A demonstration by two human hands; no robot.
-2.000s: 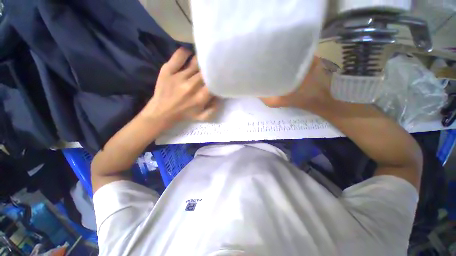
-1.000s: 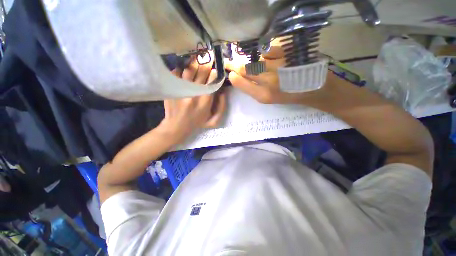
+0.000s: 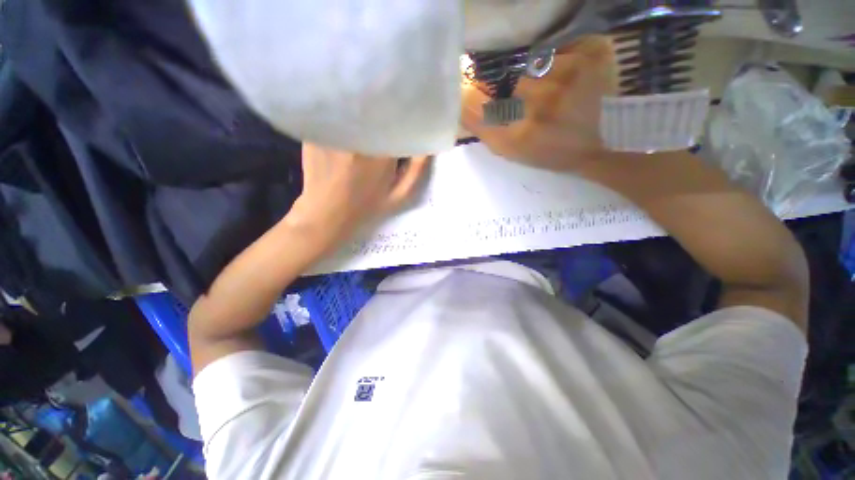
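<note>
A large dark navy garment piece (image 3: 141, 122) drapes over the left of the white table. The white sewing machine head (image 3: 337, 70) is blurred across the top and covers the needle area and part of my left hand. My left hand (image 3: 352, 183) lies at its lower edge beside the dark cloth, fingertips hidden under the head. My right hand (image 3: 544, 117) is behind the tension parts, near the lamp glow, and its fingers are partly hidden. I cannot tell what either hand grips. A coil spring with a white ribbed cup (image 3: 654, 120) hangs over my right wrist.
A crumpled clear plastic bag (image 3: 783, 136) lies right of my right forearm. Fine printed marks run along the white table's front edge (image 3: 450, 246). A blue plastic basket (image 3: 337, 305) is below that edge, left of my white shirt (image 3: 506, 375). Dark cloth lies around at lower left.
The view has shifted, so the machine head now covers the needle area seen a second ago. My left fingers are more hidden, and the snips beside my right forearm no longer show.
</note>
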